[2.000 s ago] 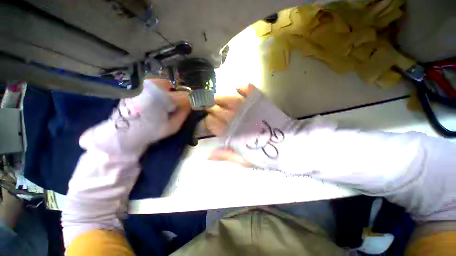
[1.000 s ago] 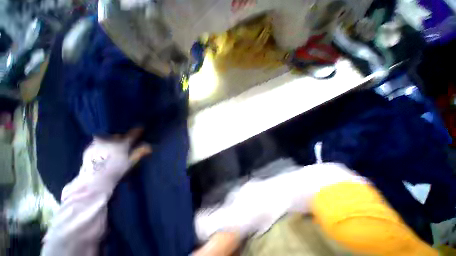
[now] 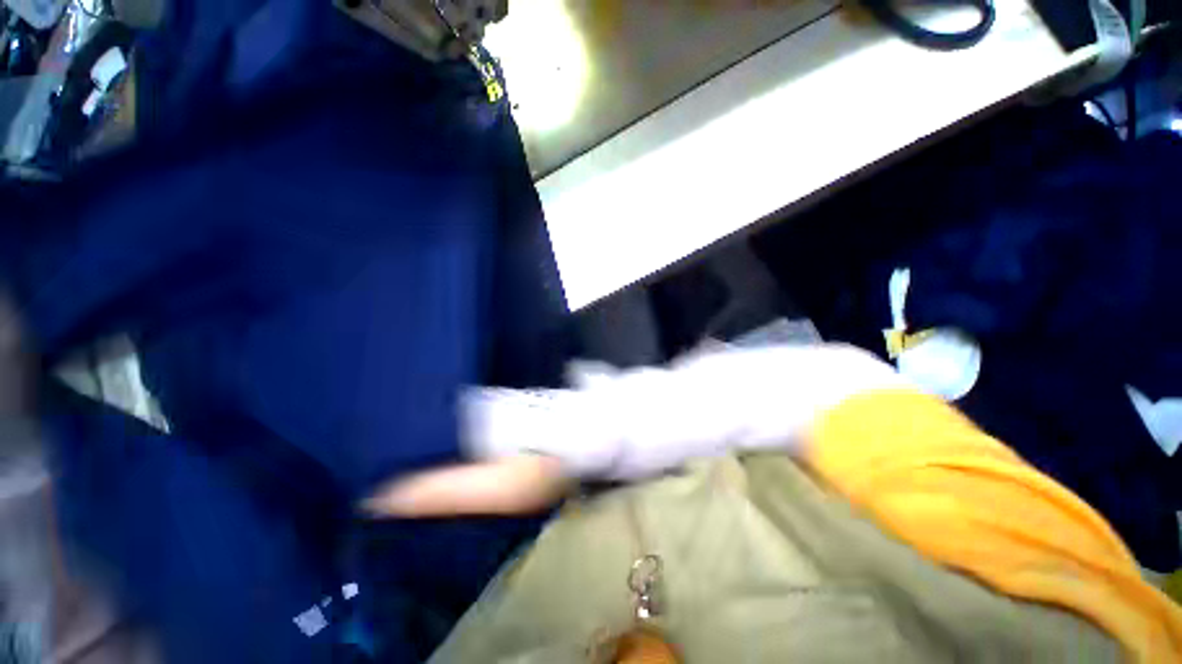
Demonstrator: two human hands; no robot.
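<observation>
A large navy-blue cloth (image 3: 350, 285) covers the left half of the view. It hangs from beside the sewing machine, past the table's left side, to my lap, and is blurred. My right hand (image 3: 467, 490) is low in the centre, blurred, with its fingers pointing left against the cloth; whether it grips cloth cannot be told. A pale blurred shape at the left edge may be my left sleeve; I cannot make out my left hand. Part of the machine head (image 3: 421, 20) shows at the top, beside the bright lamp spot.
The white table edge (image 3: 778, 149) slants up to the right. A black scissor handle (image 3: 953, 26) lies at the top right. More navy cloth (image 3: 1024, 272) is piled at right, with a white tool (image 3: 944, 363) with a yellow band. A khaki apron (image 3: 778, 558) covers my lap.
The view has turned down and away from the needle. My hands have left the needle area. The blue cloth has spread over the left side, and my right hand has moved left onto it.
</observation>
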